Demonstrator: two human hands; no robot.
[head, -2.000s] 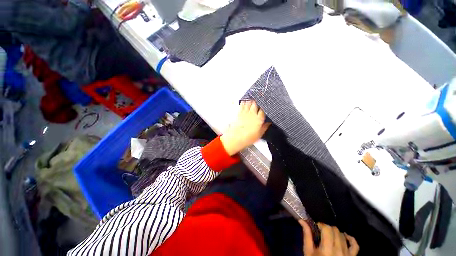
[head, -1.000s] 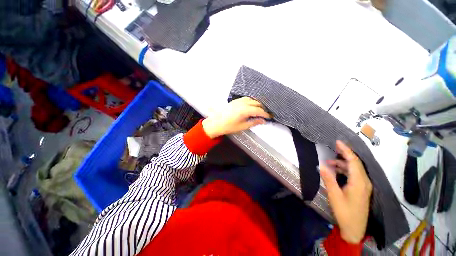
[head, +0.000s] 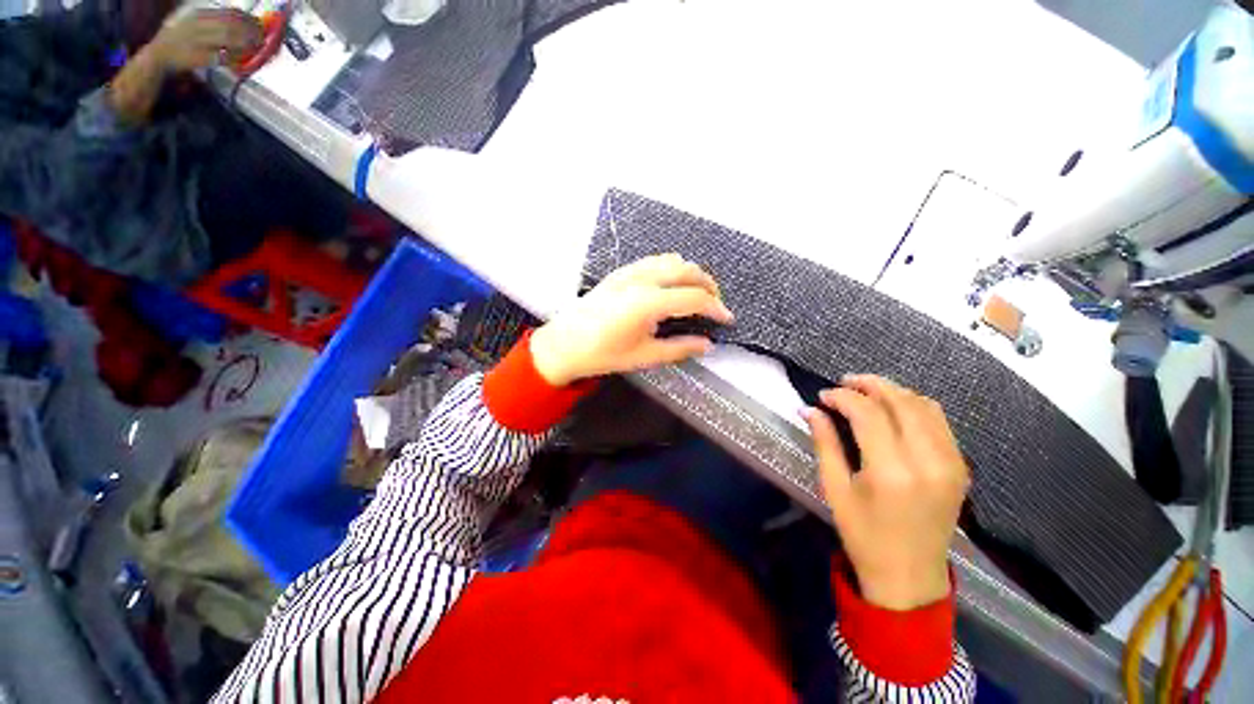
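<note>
A long curved checked fabric panel (head: 880,330) lies on the white machine table along its front edge, from the left of centre down to the shears. A black facing piece (head: 1018,557) shows under its near edge. My left hand (head: 640,319) pinches the panel's near edge towards its left end. My right hand (head: 894,468) pinches the black strip along the near edge at the middle. The fingertips partly hide the edge. The panel lies in front of the needle area, not under the presser foot.
The white sewing machine head (head: 1169,179) is at right. Shears (head: 1190,605) with yellow and red handles lie at lower right by black pieces. More checked pieces (head: 440,83) lie at upper left. A blue bin (head: 323,413) stands below the table. Another person's hand (head: 206,39) is at top left.
The panel has been turned and spread flat along the table edge. My right hand has come down onto the near edge and closed on the black strip. Another person's arm has appeared at upper left.
</note>
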